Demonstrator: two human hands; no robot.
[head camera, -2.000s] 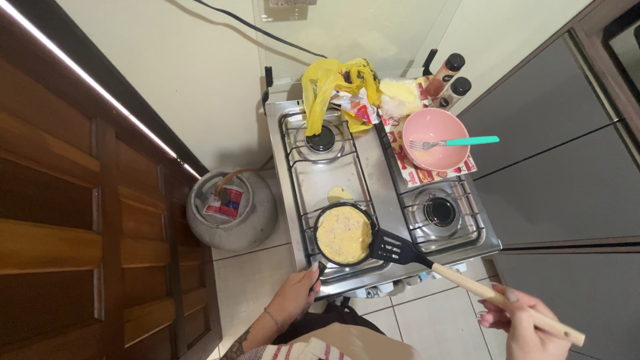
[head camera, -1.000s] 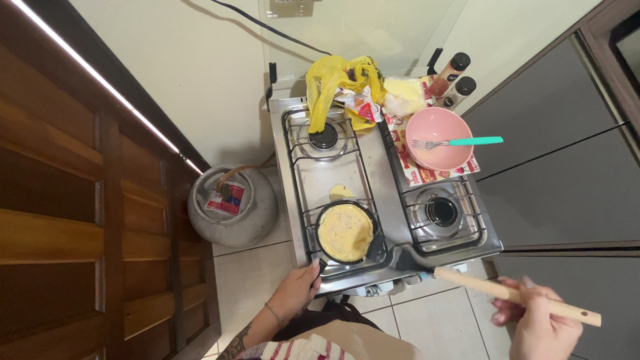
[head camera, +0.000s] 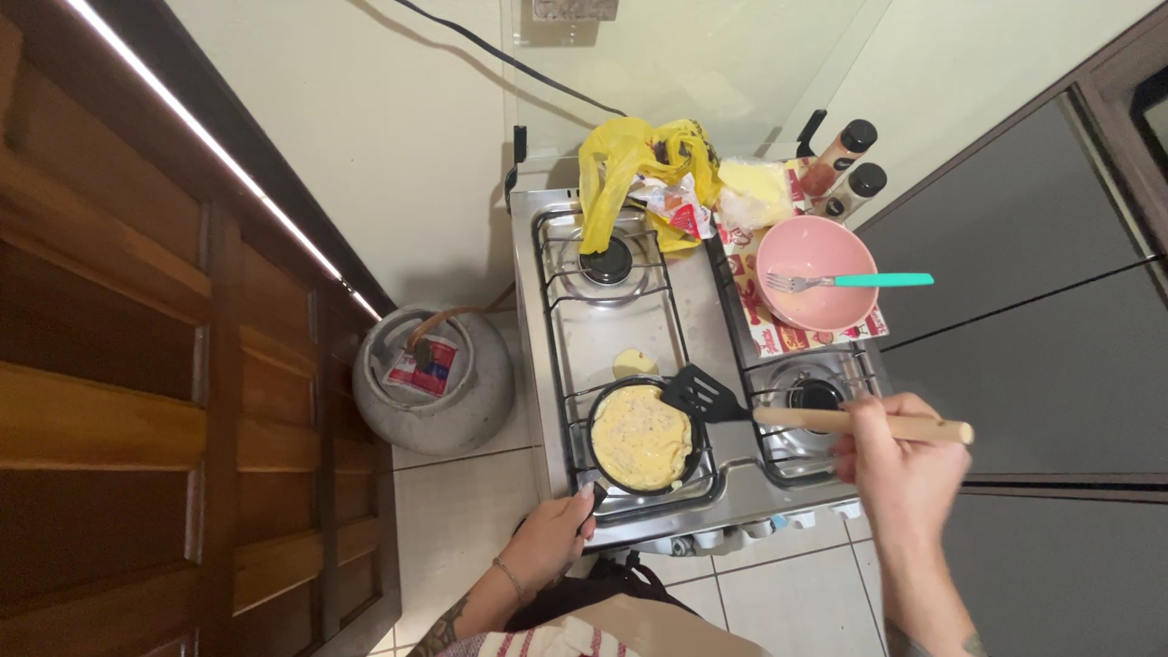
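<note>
My left hand (head camera: 552, 538) grips the black handle of a small frying pan (head camera: 593, 456) on the front left burner. A yellow egg omelette (head camera: 641, 436) with specks fills the pan. My right hand (head camera: 899, 456) holds a spatula by its light wooden handle; the slotted black head of the spatula (head camera: 703, 395) is over the pan's upper right rim. Whether it touches the rim I cannot tell. A small yellow spill (head camera: 634, 362) lies on the stove just behind the pan. The pink bowl (head camera: 818, 274) holds a fork with a turquoise handle (head camera: 883, 280).
A yellow plastic bag (head camera: 611, 173) lies partly over the rear left burner (head camera: 606, 261). Two black-capped seasoning bottles (head camera: 830, 164) and a clear bag with yellow contents (head camera: 756, 187) stand near the bowl. A gas cylinder (head camera: 456, 401) is left of the stove (head camera: 538, 365).
My right hand has moved up and the spatula head is at the pan's upper right; earlier it was lower, at the pan's right side, then near the stove's front edge. My left hand stays on the handle.
</note>
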